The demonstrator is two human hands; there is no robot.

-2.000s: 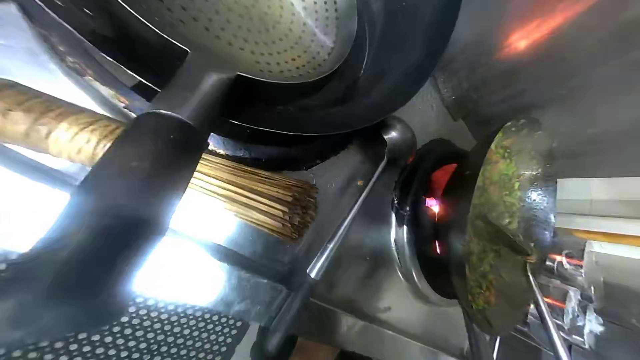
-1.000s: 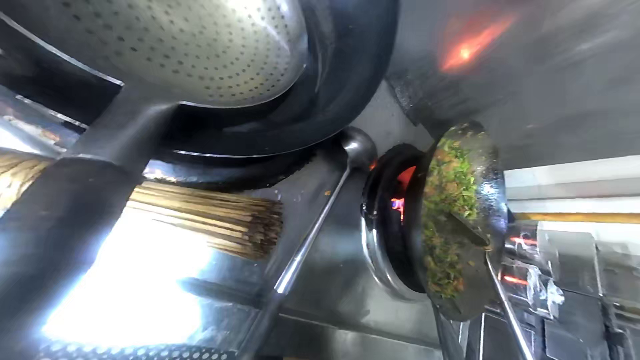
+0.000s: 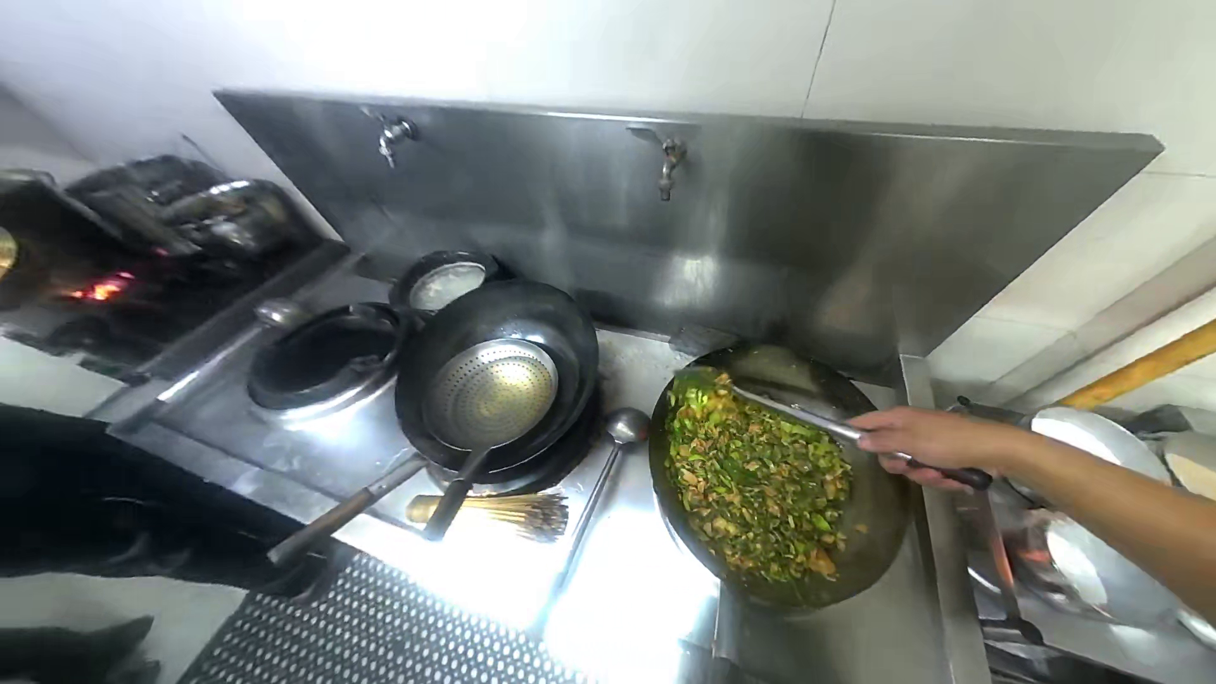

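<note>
At the right, my right hand point(image 3: 917, 446) is closed around the metal handle of a ladle or spatula point(image 3: 807, 414). The tool's head rests among chopped green vegetables and brownish bits point(image 3: 750, 484) at the upper left of a large wok point(image 3: 879, 541). My left hand is not in view. Left of the wok lies a second ladle point(image 3: 627, 426) with a long handle. Further left, a perforated strainer point(image 3: 494, 391) sits inside a black wok point(image 3: 560, 332), above a bamboo brush point(image 3: 518, 513).
A steel backsplash point(image 3: 532, 209) with two taps, left point(image 3: 391, 138) and right point(image 3: 669, 166), stands behind the range. Left are a round burner point(image 3: 328, 356), a small pot point(image 3: 446, 283) and flames point(image 3: 104, 287). Metal pans point(image 3: 1092, 560) stand at the right. A dark-clothed person's limb point(image 3: 142, 503) shows at the left.
The view has swung widely and now takes in the whole range. The wok, tilted in the earlier frames, now shows its contents from above. My right hand and forearm have come into view.
</note>
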